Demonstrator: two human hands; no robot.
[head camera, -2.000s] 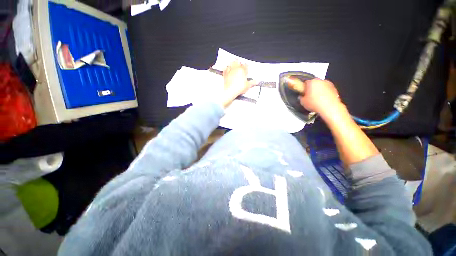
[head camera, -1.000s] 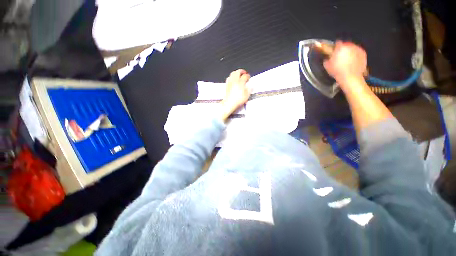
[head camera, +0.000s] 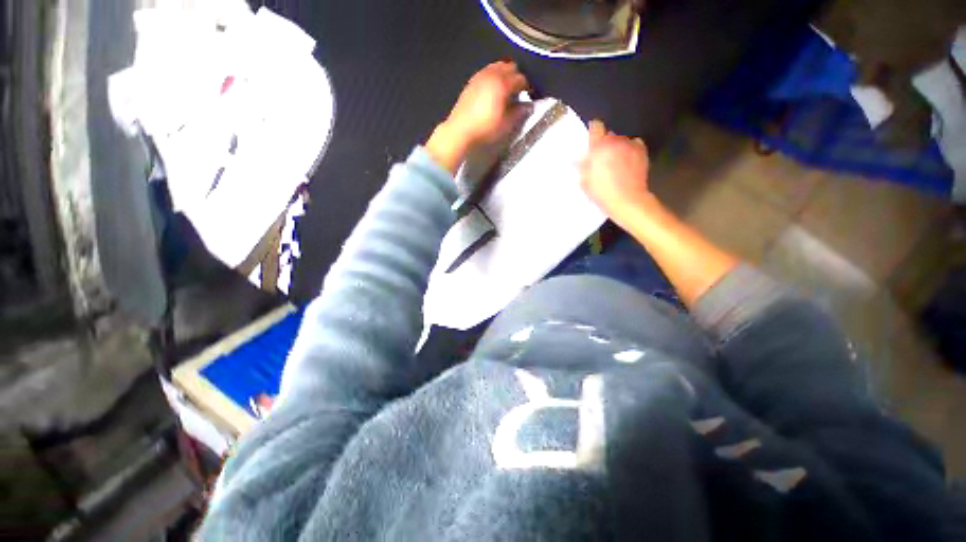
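A white garment panel (head camera: 519, 228) with a brown seam strip and a dark piece on it lies at the table's near edge. My left hand (head camera: 489, 106) grips the panel's far left edge, fingers bent near the strip's end. My right hand (head camera: 614, 167) holds the panel's right edge between thumb and fingers. The steam iron (head camera: 572, 30) rests on the black table (head camera: 397, 64) at the top edge of the view, partly cut off, with no hand on it.
A stack of white panels (head camera: 238, 127) lies at the far left, with jagged scraps (head camera: 288, 238) beside it. A blue-topped box (head camera: 249, 360) is at the lower left. A blue crate (head camera: 816, 101) stands on the tiled floor at the right.
My right hand has let go of the iron and taken the panel's right edge. My left hand has moved to the panel's far edge. The view has swung, showing more of the stack.
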